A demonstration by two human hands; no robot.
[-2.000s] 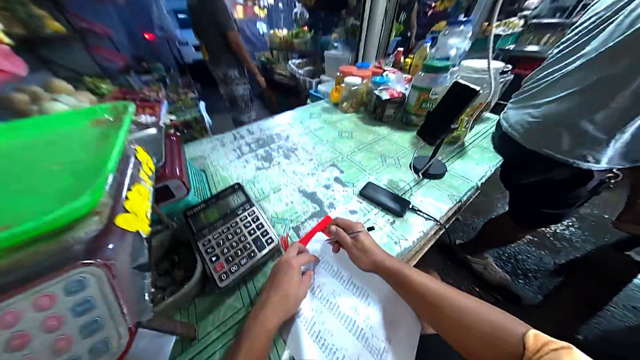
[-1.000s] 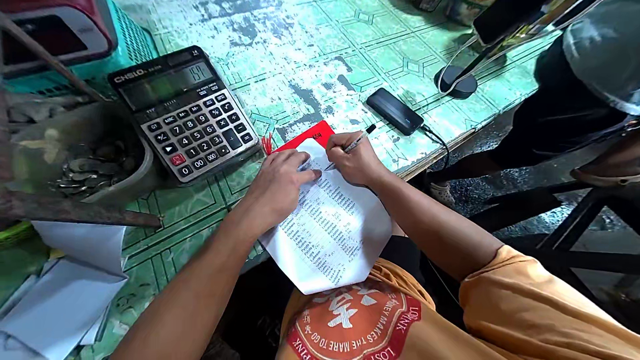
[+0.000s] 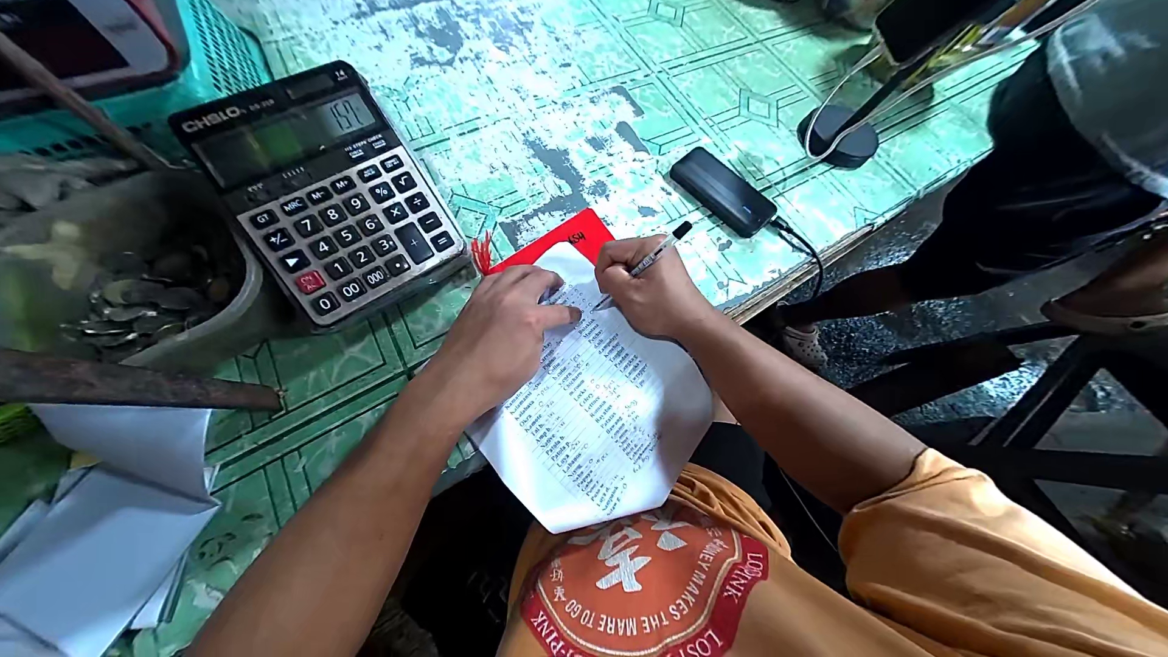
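A white sheet of paper [image 3: 584,420] with printed columns and handwritten marks hangs partly over the table edge towards my lap. Beneath its top end lies a red booklet or card [image 3: 589,230] with a red tassel [image 3: 482,251]. My left hand [image 3: 516,319] rests on the sheet's upper left, fingers bent, pressing it down. My right hand [image 3: 650,285] grips a pen [image 3: 661,248], whose tip meets the paper near the left thumb. Left of the hands, a desk calculator [image 3: 319,192] lies on the green patterned table [image 3: 547,119]; its display shows digits.
A tub of coins [image 3: 228,319] stands at the left, beside a rusty bar [image 3: 137,391] and white papers [image 3: 100,538]. A black power bank or phone [image 3: 724,192] with a cable lies beyond my right hand, near a round stand base [image 3: 838,137]. A person's leg [image 3: 1031,155] is at the right.
The view has tilted down and closer since the oldest frame. My left hand stays on the paper, and my right hand still holds the pen at its upper part.
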